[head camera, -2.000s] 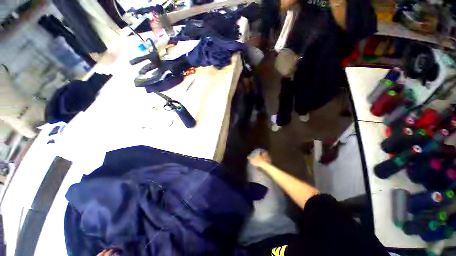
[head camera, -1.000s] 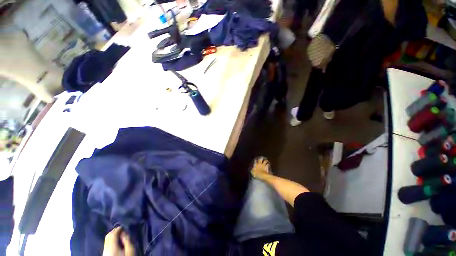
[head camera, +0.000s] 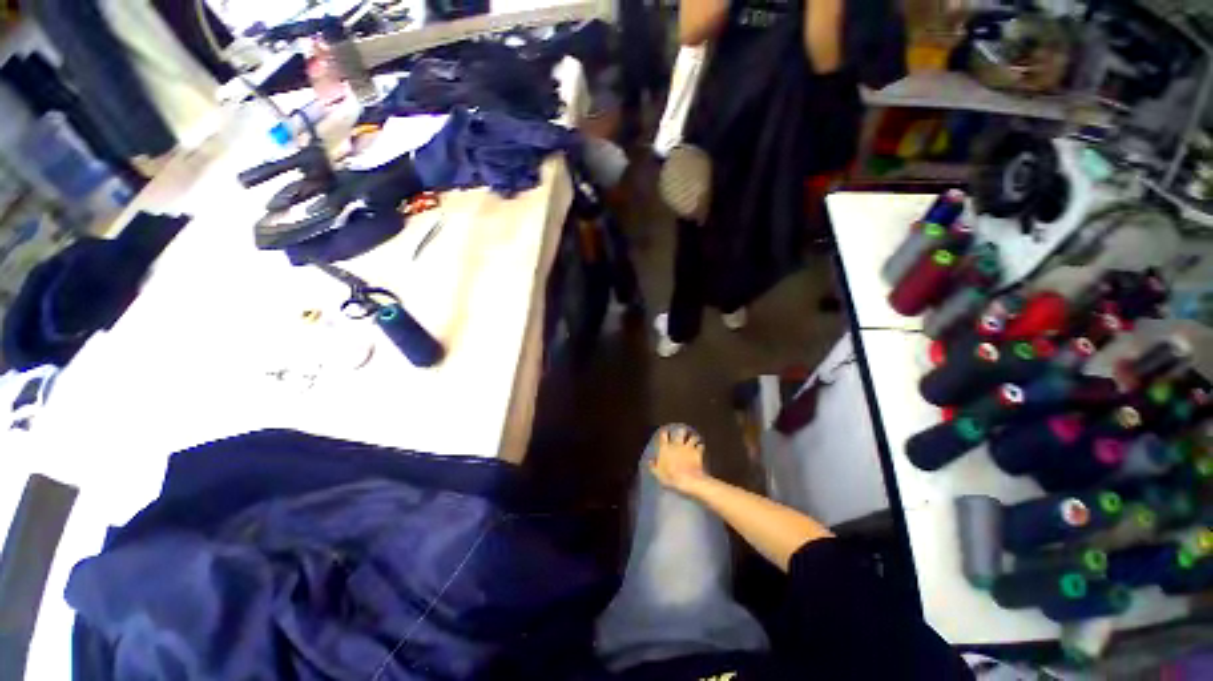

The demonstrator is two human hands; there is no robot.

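Observation:
A dark navy garment (head camera: 306,559) lies bunched over the near end of the white-topped worktable, its right part hanging toward my lap. A thin white thread line runs diagonally across its shiny lining. My right hand (head camera: 680,459) rests on the knee of my grey trousers with its fingers apart, holding nothing, to the right of the garment and not touching it. My left hand is not in the picture. No needle can be made out.
On the worktable (head camera: 439,386) are a navy thread cone (head camera: 408,335), scissors (head camera: 357,291), an iron (head camera: 303,213) and dark cloth (head camera: 495,149). A dark strip (head camera: 36,545) lies at far left. A person (head camera: 745,160) stands ahead. Many thread cones (head camera: 1064,512) cover the right-hand table.
The view has turned right, so the table and garment sit further left. My left hand, seen on the garment a second ago, has left the picture. My right hand has stayed on the knee.

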